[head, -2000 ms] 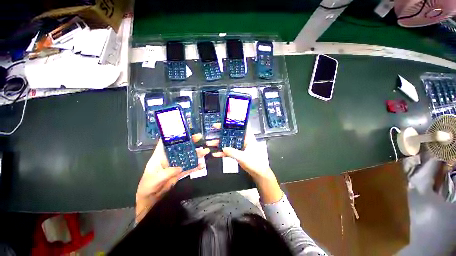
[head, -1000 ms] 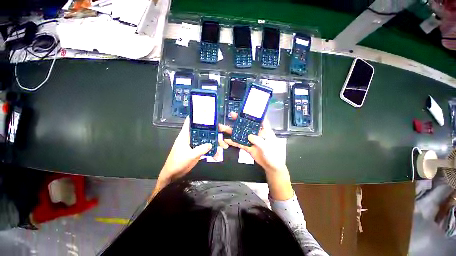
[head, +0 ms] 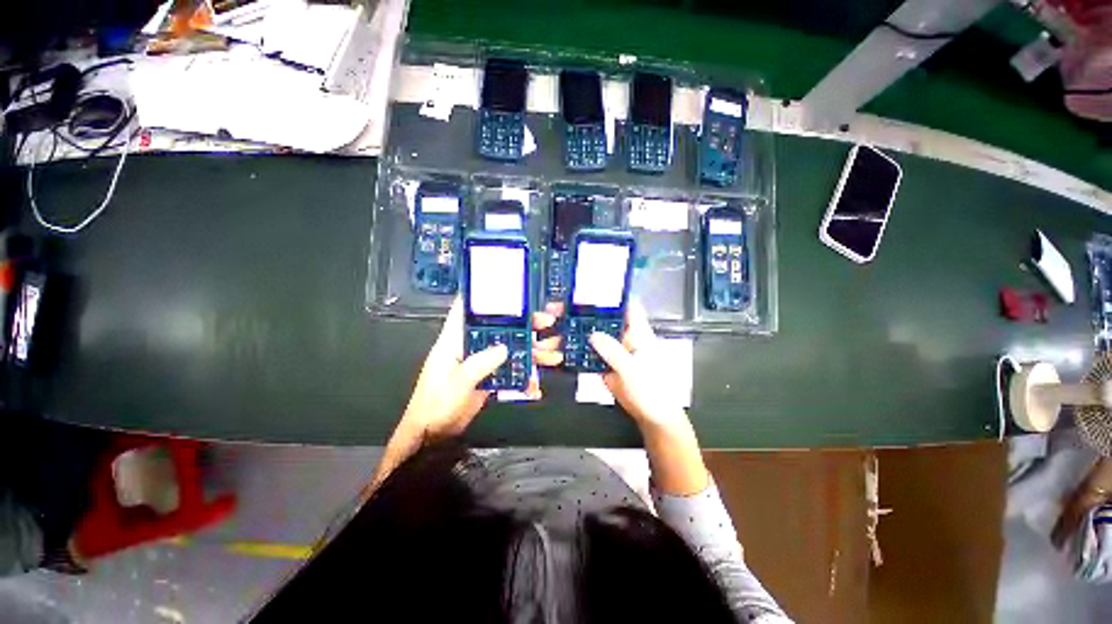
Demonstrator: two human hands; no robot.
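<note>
My left hand [head: 446,380] holds a dark blue keypad phone [head: 498,283] upright, its screen lit white, thumb on the keys. My right hand [head: 637,372] holds a second keypad phone [head: 600,278], also lit white, thumb on its keys. The two phones are side by side with a small gap. Behind them lies a clear blister tray [head: 761,319] with two rows of pockets. Phones with dark screens [head: 504,107] and phones with a small pale patch [head: 727,258] lie in it. The held phones hide part of the near row. White slips [head: 671,366] lie at the near tray edge.
A white-edged smartphone [head: 862,202] lies right of the tray, with a small red object [head: 1023,305] and a cream fan [head: 1037,397] further right. Papers [head: 244,104] and cables [head: 98,116] are back left. A pale post [head: 896,61] stands back right. A red stool [head: 149,494] is lower left.
The right-hand phone has turned from a rightward tilt to nearly upright and sits slightly lower. The left-hand phone has hardly moved since a second ago. Both screens remain lit white.
</note>
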